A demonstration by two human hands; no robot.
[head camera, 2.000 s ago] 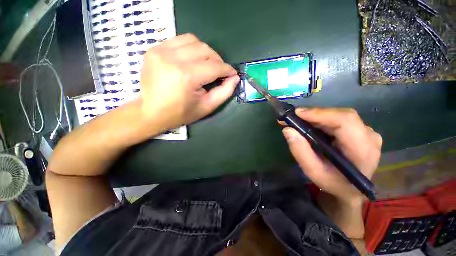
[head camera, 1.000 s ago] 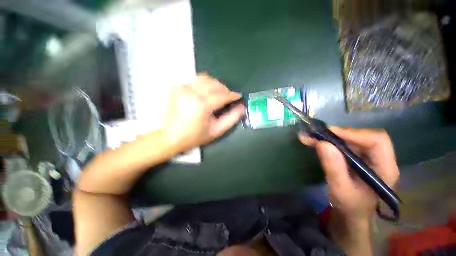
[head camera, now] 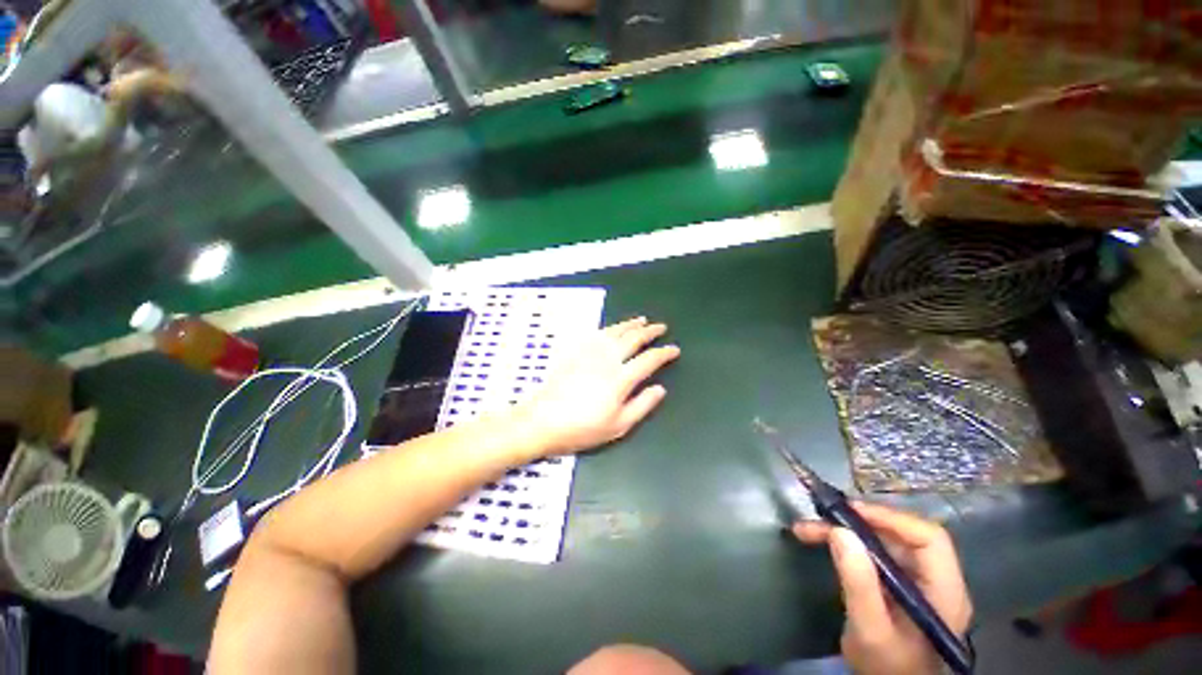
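Note:
My right hand holds the black soldering iron like a pen, its thin tip pointing up and left over the dark green bench top. My left hand is spread with its fingers apart, at the right edge of the white component tray. No part shows in it. The tray carries rows of small dark parts, and my forearm crosses over it. A flat black slab lies on the tray's left part. The solder-covered pad, with silvery strands, lies right of the iron's tip.
The green conveyor runs behind a pale rail, with small boards on it. A carton and a black spiral grille stand behind the pad. At left are a drink bottle, a looped white cable and a small fan.
The view has tilted up to the conveyor. The green circuit board between my hands is out of view. My left hand's fingers have opened, and the iron's tip is now over bare bench.

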